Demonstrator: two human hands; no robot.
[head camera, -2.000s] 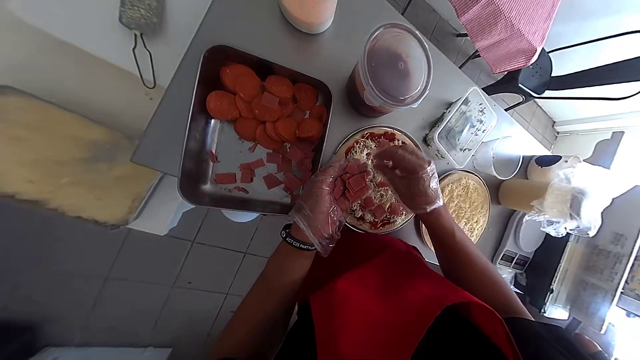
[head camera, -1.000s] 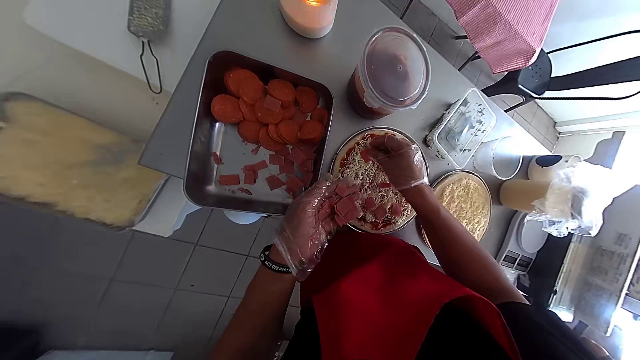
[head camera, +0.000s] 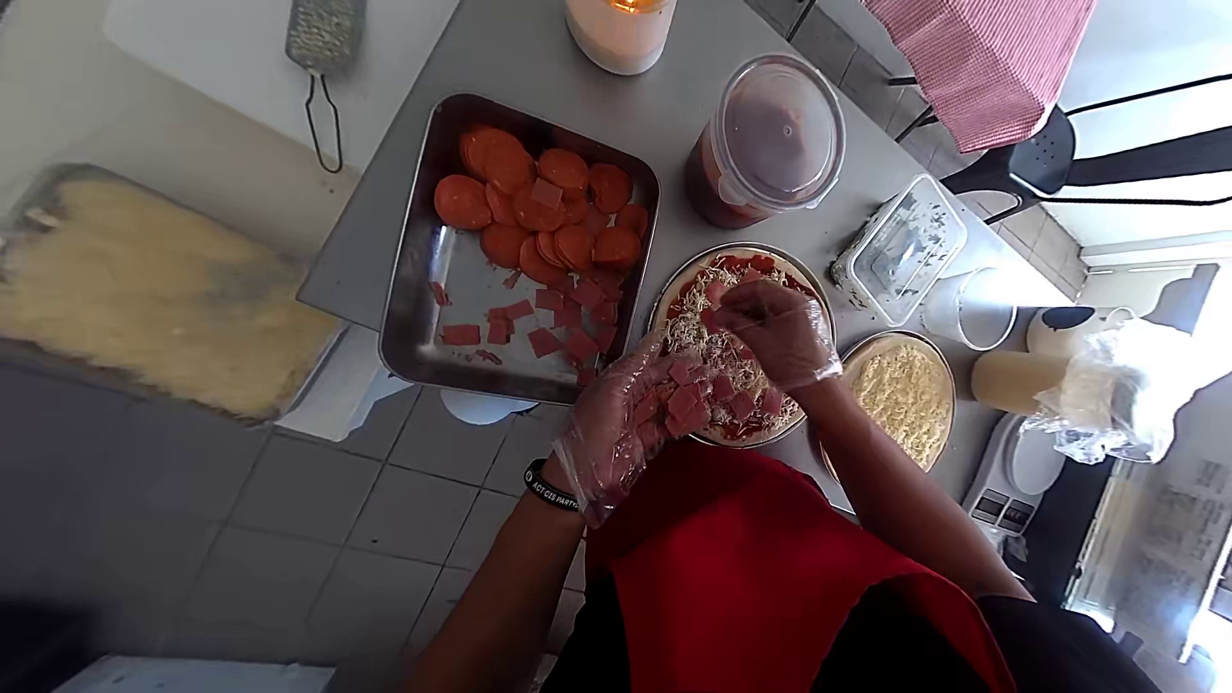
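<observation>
A pizza (head camera: 689, 327) with red sauce, shredded cheese and ham squares lies on a round pan in front of me. My left hand (head camera: 621, 414), in a clear plastic glove, cups a pile of ham squares (head camera: 685, 399) at the pizza's near left edge. Over the pizza's upper right part is my gloved right hand (head camera: 778, 332), fingertips pinched together near a few ham pieces; whether they hold one is hard to tell. To the left, a steel tray (head camera: 409, 332) bears pepperoni slices (head camera: 510, 168) and loose ham squares (head camera: 544, 342).
Beyond the pizza stand a lidded tub of red sauce (head camera: 778, 135) and a candle (head camera: 621, 34). A clear lidded box (head camera: 900, 250), a second pizza base with cheese (head camera: 903, 399) and a kitchen scale (head camera: 1020, 472) are at the right. A grater (head camera: 325, 38) lies at upper left.
My right hand has stayed over the pizza, shifting slightly between its parts. My left hand still holds the ham squares and is now closer over the pizza's near left edge than one second ago.
</observation>
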